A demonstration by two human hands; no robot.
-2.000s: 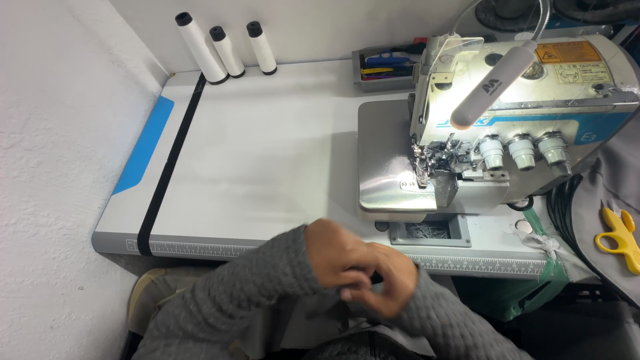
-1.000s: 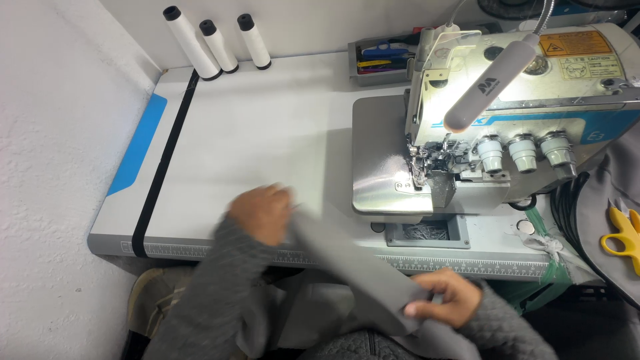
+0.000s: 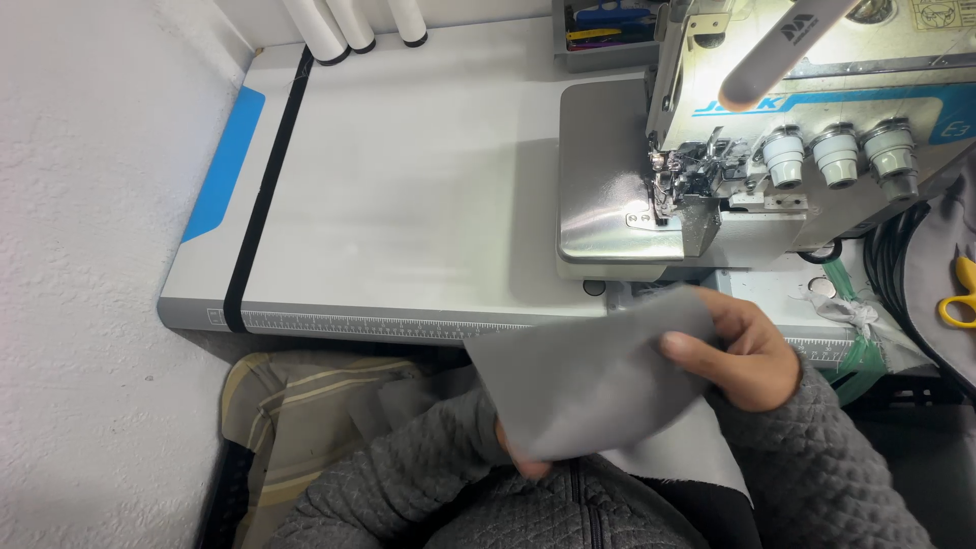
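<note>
A piece of grey fabric (image 3: pixel 595 374) is spread between my hands at the front edge of the sewing table. My right hand (image 3: pixel 743 351) grips its right end, with the thumb on top. Most of my left hand (image 3: pixel 526 457) is hidden behind the lower left part of the fabric; only some fingers show, and they appear to hold it. More pale fabric (image 3: pixel 686 450) lies on my lap below. Just beyond the fabric stands an overlock sewing machine (image 3: pixel 762 152) with a metal plate (image 3: pixel 610 175) at its left.
Thread cones (image 3: pixel 320 30) and a grey tray of tools (image 3: pixel 610 53) stand at the back. A black elastic strap (image 3: pixel 267 191) crosses the white tabletop (image 3: pixel 412 175). Yellow scissors (image 3: pixel 962 293) lie at the right, near black cables (image 3: pixel 888 259). A lamp (image 3: pixel 785 53) hangs over the machine.
Two seconds ago my hands were close together at the table edge. They then drew apart with the fabric stretched between them; now the left hand is lower, mostly behind the fabric, and the right is raised.
</note>
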